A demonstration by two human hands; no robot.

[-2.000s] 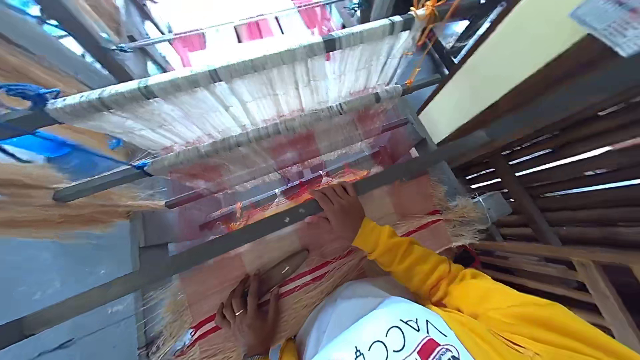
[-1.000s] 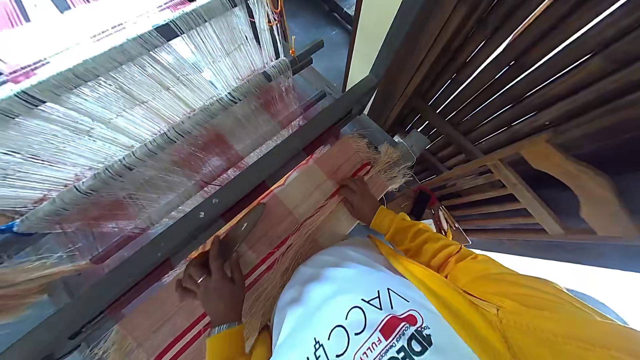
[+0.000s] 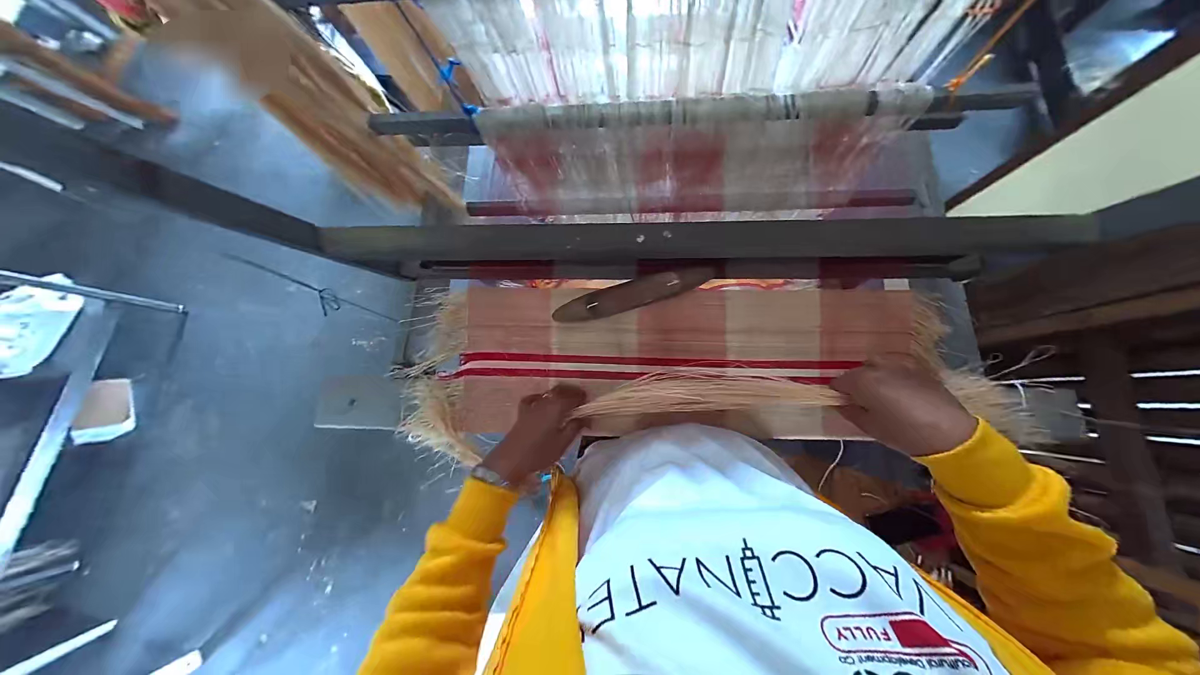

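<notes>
Between my two hands a bundle of loose, straw-coloured fibres (image 3: 703, 394) is stretched above the woven cloth. My left hand (image 3: 546, 427) grips its left end, and my right hand (image 3: 895, 403) grips the other end at the cloth's right side. The woven cloth (image 3: 769, 323) has beige and pinkish blocks, red and white stripes and frayed fibre edges. A dark wooden boat shuttle (image 3: 633, 292) lies tilted on the cloth, touching or close to the loom's beater, a dark wooden bar (image 3: 581, 242). Pale warp threads (image 3: 656, 56) run up beyond it.
Dark loom rods (image 3: 412, 124) cross behind the beater. Long tan fibres (image 3: 319, 122) hang at upper left. Slatted wood (image 3: 1144, 403) stands at the right. A metal-framed table (image 3: 56, 431) is at far left, near a small pale box (image 3: 103, 411).
The shuttle, under my left hand earlier, now lies free on the cloth. Both hands have taken hold of the fibre bundle. The view has turned strongly.
</notes>
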